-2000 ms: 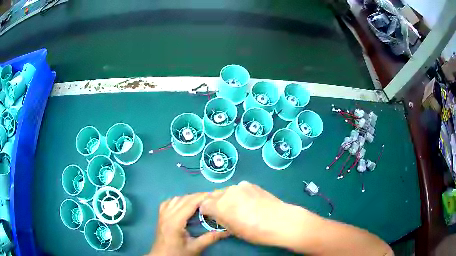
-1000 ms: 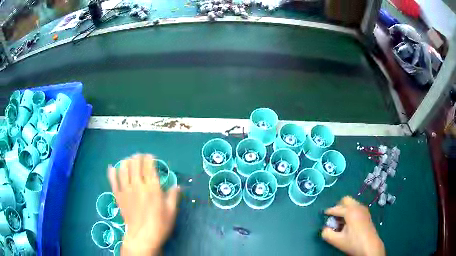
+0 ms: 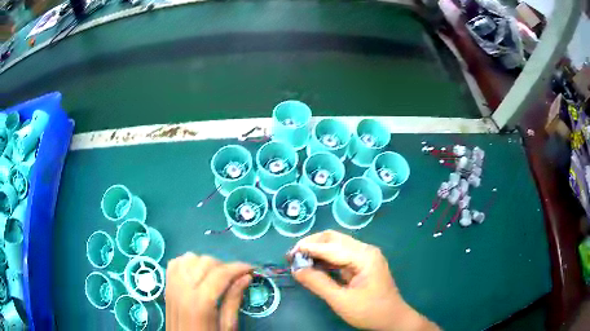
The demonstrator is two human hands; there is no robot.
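Note:
My right hand (image 3: 349, 275) holds a small silver-grey DC motor (image 3: 301, 261) between thumb and fingers, just right of and above an open teal fan housing (image 3: 261, 297). My left hand (image 3: 210, 288) pinches the thin motor lead wires (image 3: 275, 268) over that housing's rim. The housing stands upright near my fingers, and its spoked centre shows no motor. Behind my hands, several filled teal housings (image 3: 293, 210) stand in a cluster with pale motors in their centres, some with red and dark leads trailing out.
Several empty housings (image 3: 134, 239) stand at left, one upturned (image 3: 143, 279) with a pale spoked face. A blue bin (image 3: 42, 174) of jumbled housings is at the left edge. Loose wired motors (image 3: 460, 181) lie at right. A whitish rail (image 3: 194, 131) edges the conveyor (image 3: 246, 64) behind.
The left hand has moved from the empty housings to the front centre, where one housing now stands. The right hand has brought the motor from the right to it. The camera view has shifted.

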